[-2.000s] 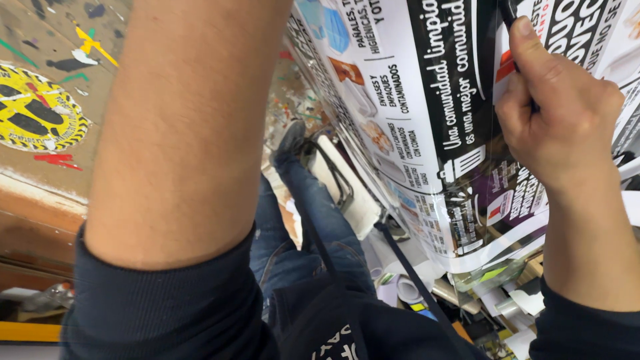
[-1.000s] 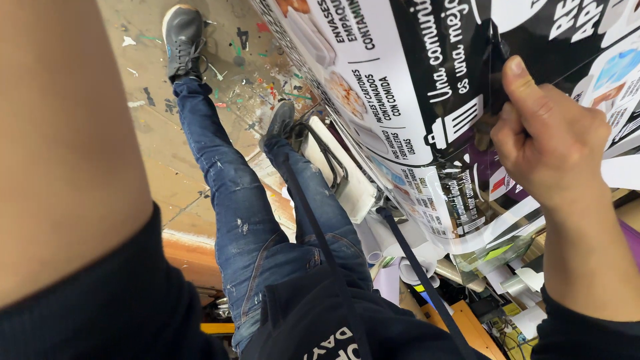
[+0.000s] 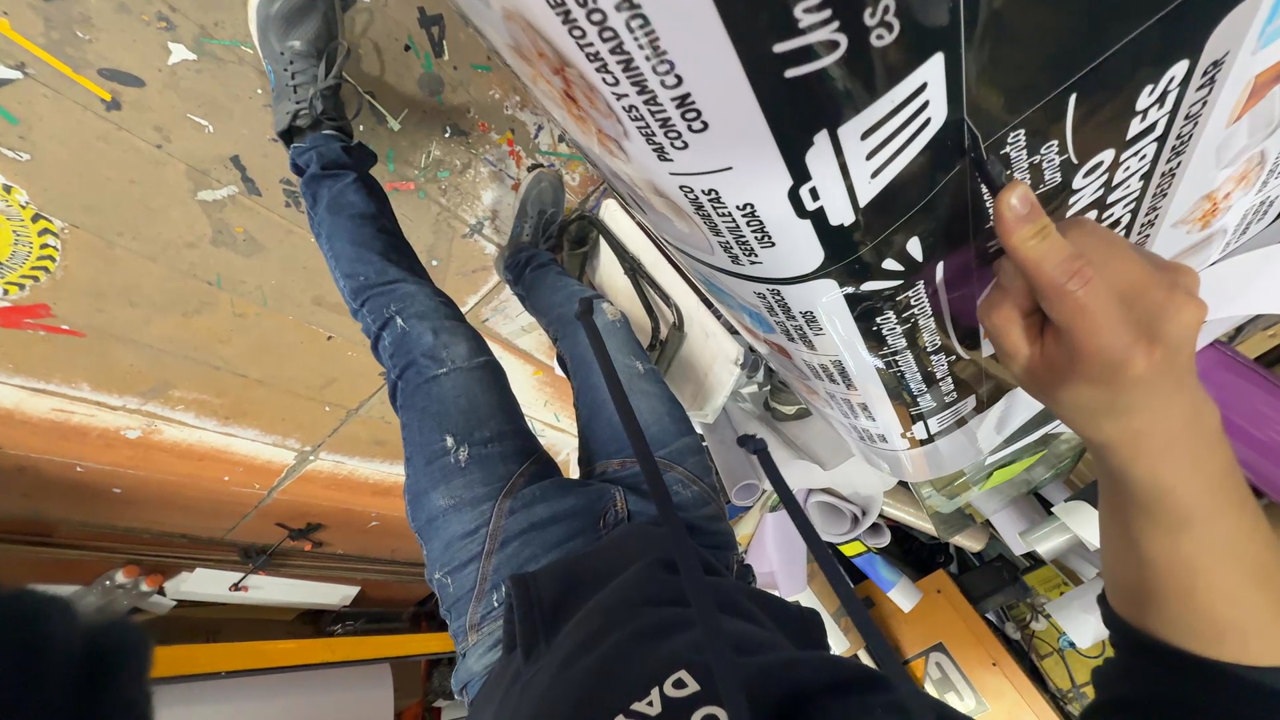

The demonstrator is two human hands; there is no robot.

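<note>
My right hand [image 3: 1095, 310] is closed around a thin dark tool [image 3: 985, 165], its kind hard to tell. The tool's tip meets a large glossy printed sheet [image 3: 880, 250], black and white with bin pictures, lettering and food photos. Thin straight lines cross the sheet near the tip. The curled fingers lie against or just above the print. Of my left arm only a blurred dark sleeve [image 3: 70, 650] shows at the lower left; the left hand is out of view.
Below the sheet's edge are paper rolls [image 3: 835, 515], a purple roll [image 3: 1240, 420], a white folding chair or stool [image 3: 690, 370] and an orange box [image 3: 960, 640]. Scraps litter the brown floor [image 3: 200, 260] around my shoes. A yellow bar [image 3: 300, 655] crosses the lower left.
My left forearm, large across the left earlier, has drawn down to the lower left corner. The right hand still grips the dark tool at the sheet, now lower along the print.
</note>
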